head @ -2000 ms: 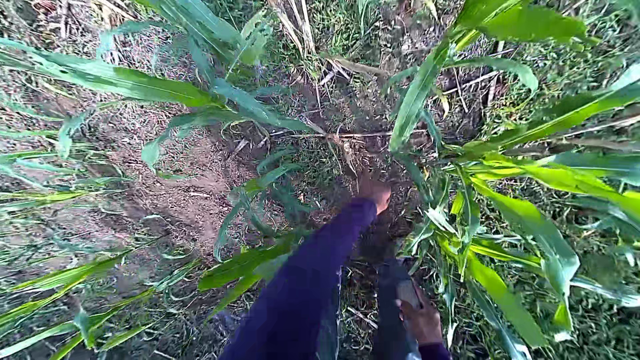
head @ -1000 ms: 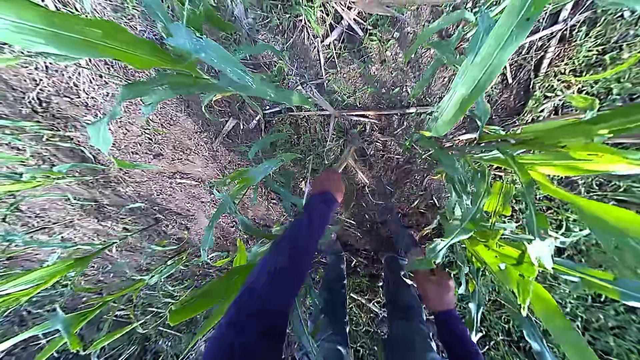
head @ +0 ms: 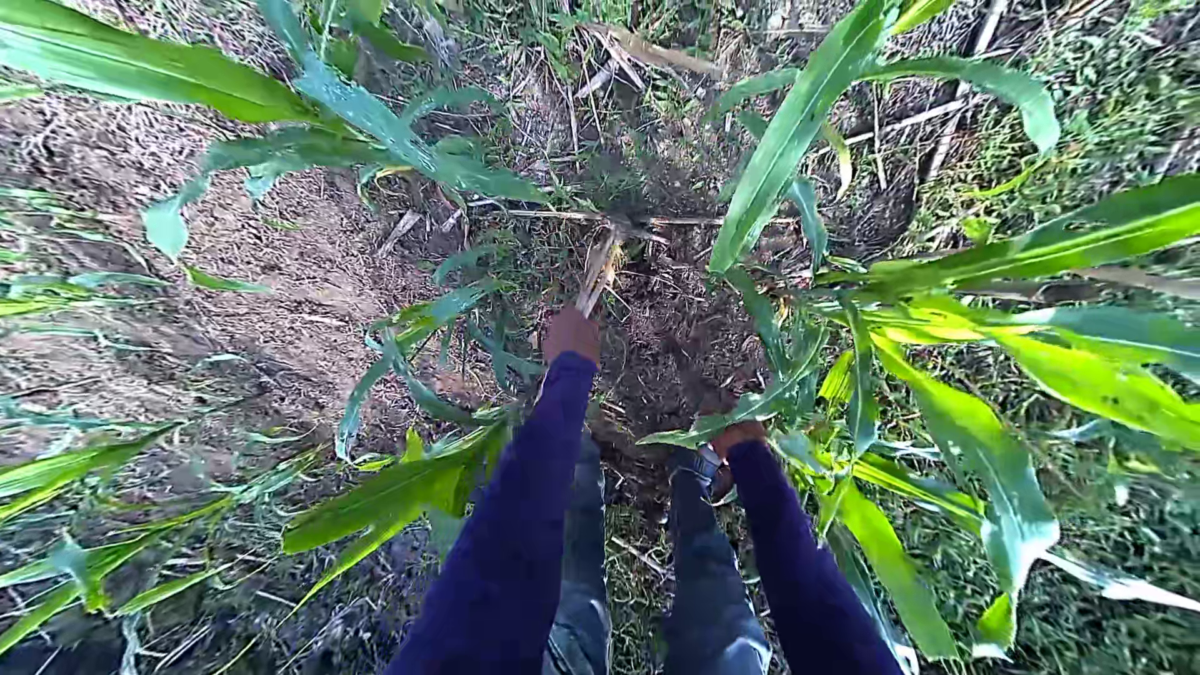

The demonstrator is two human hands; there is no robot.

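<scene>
My left hand [head: 571, 336] is closed around a bundle of dry plant stalks [head: 598, 267], which points away from me over the soil. My right hand [head: 736, 433] is low over the ground beside my right foot, partly behind a green leaf [head: 759, 403]; its fingers are blurred and hidden, so what it touches cannot be told. Dark loose soil [head: 652, 347] lies between and ahead of the hands.
Tall maize plants stand close on the right [head: 937, 281] and on the left [head: 403, 497], their long leaves reaching over the ground. A long dry stalk [head: 553, 216] lies across ahead. Low weeds [head: 1116, 103] and dry litter surround them. My legs [head: 698, 572] are below.
My left hand, seen with spread fingers over the soil two seconds ago, now holds dry stalks. My right hand has moved from beside my right leg forward to the soil near the foot.
</scene>
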